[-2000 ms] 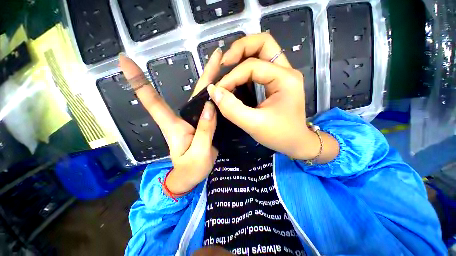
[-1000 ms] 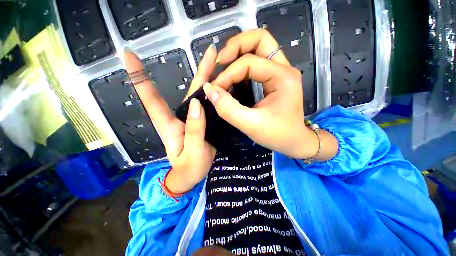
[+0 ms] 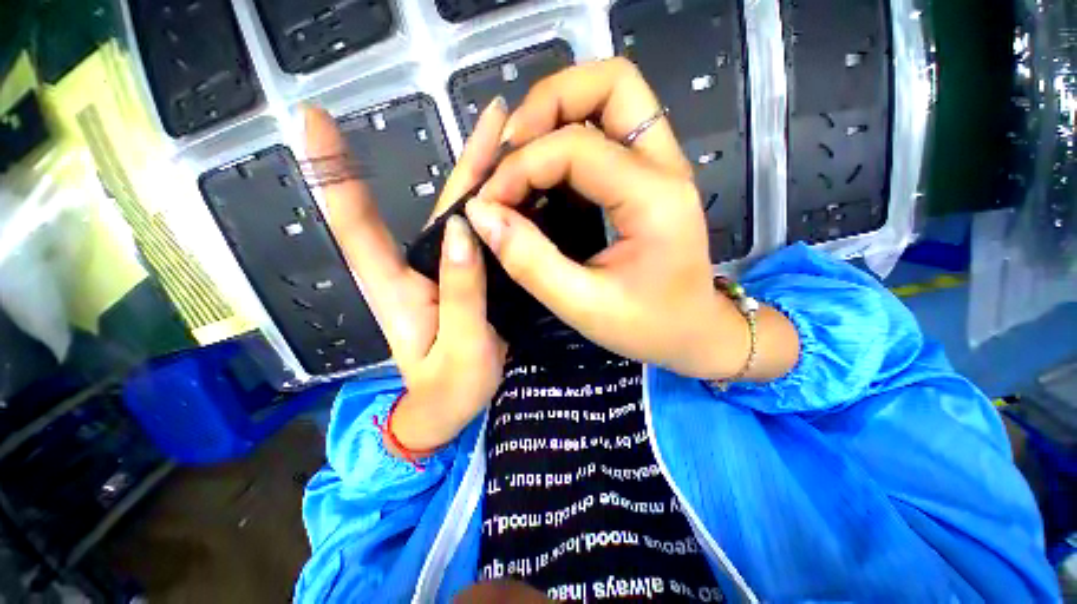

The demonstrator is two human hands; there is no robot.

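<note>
A thin black housing (image 3: pixel 442 245) is held tilted between my two hands; much of it is hidden by the fingers or lost against the dark shirt. My left hand (image 3: pixel 431 295) grips it with the thumb on its face, index finger raised apart. Fine dark strips (image 3: pixel 334 170) lie across that raised finger. My right hand (image 3: pixel 602 224) has thumb and index finger pinched at the housing's upper edge; whether a strip is between them cannot be seen. A whitish blister tray (image 3: pixel 765 142) with two rows of black housings lies beyond and under the hands.
A pale yellow strip sheet (image 3: pixel 160 242) with dark lines lies left of the tray. Crumpled clear film (image 3: pixel 41 277) is on yellow sheets at the far left. Shiny layered plastic (image 3: pixel 1004 266) stands at the right. A blue stool (image 3: pixel 195 401) is at lower left.
The tray appears slightly higher and further left in view. My right thumb and index finger have shifted slightly left along the housing's edge. My left thumb has moved left since the oldest frame.
</note>
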